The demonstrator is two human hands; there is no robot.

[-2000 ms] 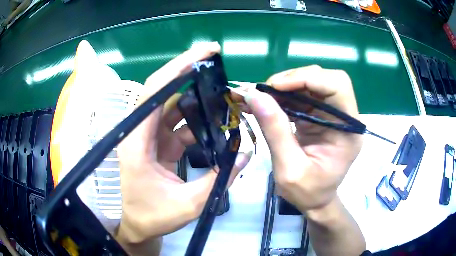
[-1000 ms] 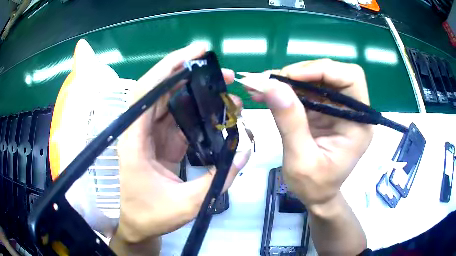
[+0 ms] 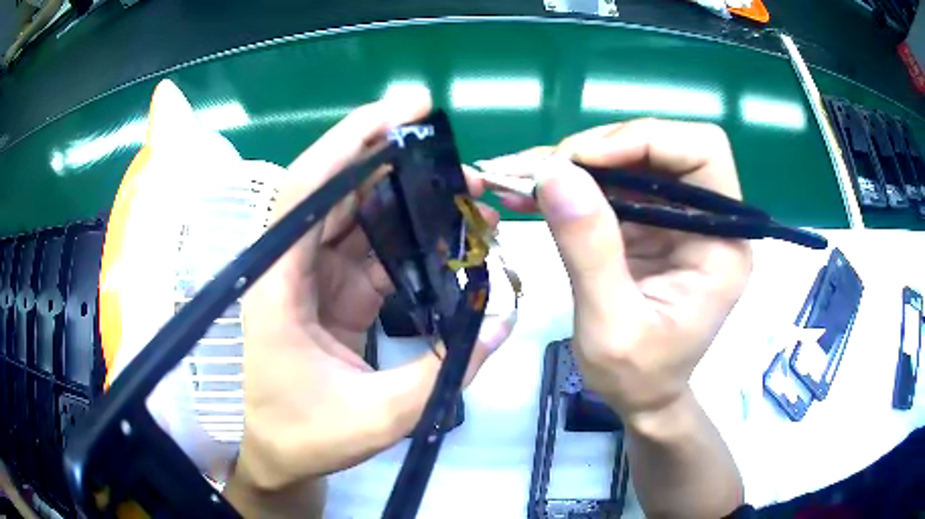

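My left hand (image 3: pixel 335 405) holds a black middle frame (image 3: pixel 228 269) tilted up close to the camera, fingers around its solid end. An amber-gold flex cable (image 3: pixel 470 233) lies on the frame's edge at that end. A dark flap (image 3: pixel 387 238) hangs beside the solid section. My right hand (image 3: pixel 644 264) holds black-handled tweezers (image 3: pixel 690 208) between thumb and fingers. Their pale tips (image 3: pixel 497 180) point left, close to my left fingertip beside the frame; whether they touch anything is unclear.
Waiting frames (image 3: pixel 553 436) lie on the white bench below my hands. Frames with white pieces (image 3: pixel 816 340) lie at right, with another frame (image 3: pixel 908 350) beyond. An orange-and-white fan (image 3: pixel 218 345) and black tray (image 3: pixel 46 304) are at left. A green conveyor (image 3: pixel 335 81) runs behind.
My right hand and tweezers moved right, away from the flex cable, then slightly back left. The tweezer tips now look closer together. The frame shifted slightly in my left hand.
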